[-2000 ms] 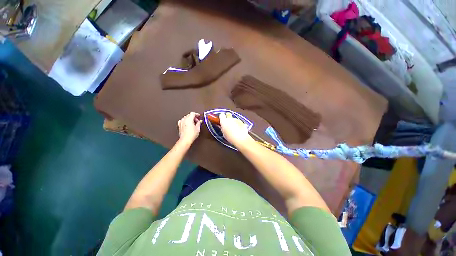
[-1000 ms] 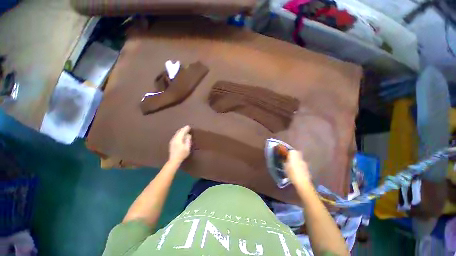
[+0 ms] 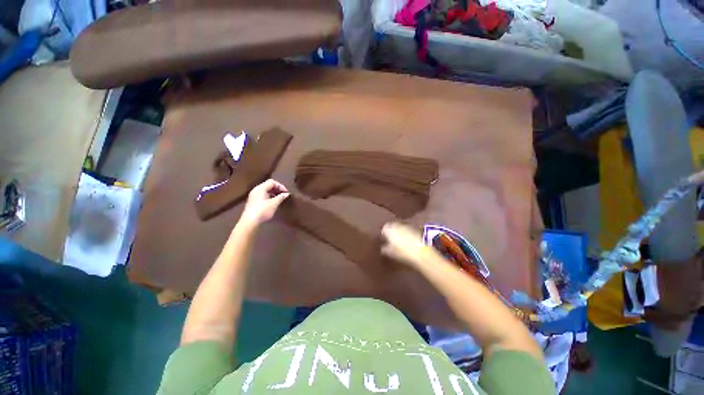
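A narrow brown strip (image 3: pixel 330 230) lies slanting across the brown pressing table (image 3: pixel 478 154) between my hands. My left hand (image 3: pixel 267 200) pinches its left end. My right hand (image 3: pixel 398 241) is at its right end with the fingers bent; the fingertips are blurred and the grip cannot be told. The steam iron (image 3: pixel 457 251), with an orange-brown handle, rests on the table just right of my right hand, let go. A ridged stack of brown curved strips (image 3: pixel 367 173) lies beyond. Other brown pieces (image 3: pixel 258 166) lie at the left with a white heart-shaped piece (image 3: pixel 235 144).
A long brown padded board (image 3: pixel 204 38) stands beyond the table. A pale bin (image 3: pixel 494 38) holds red, pink and white cloth at the back. The iron's wrapped hose (image 3: pixel 637 239) runs off to the right. A white sheet (image 3: pixel 100 231) is at the left.
My right hand has let go of the iron, now standing at the right, and moved left to the strip. The strip, flat under the iron earlier, now slants between my hands. The view has shifted.
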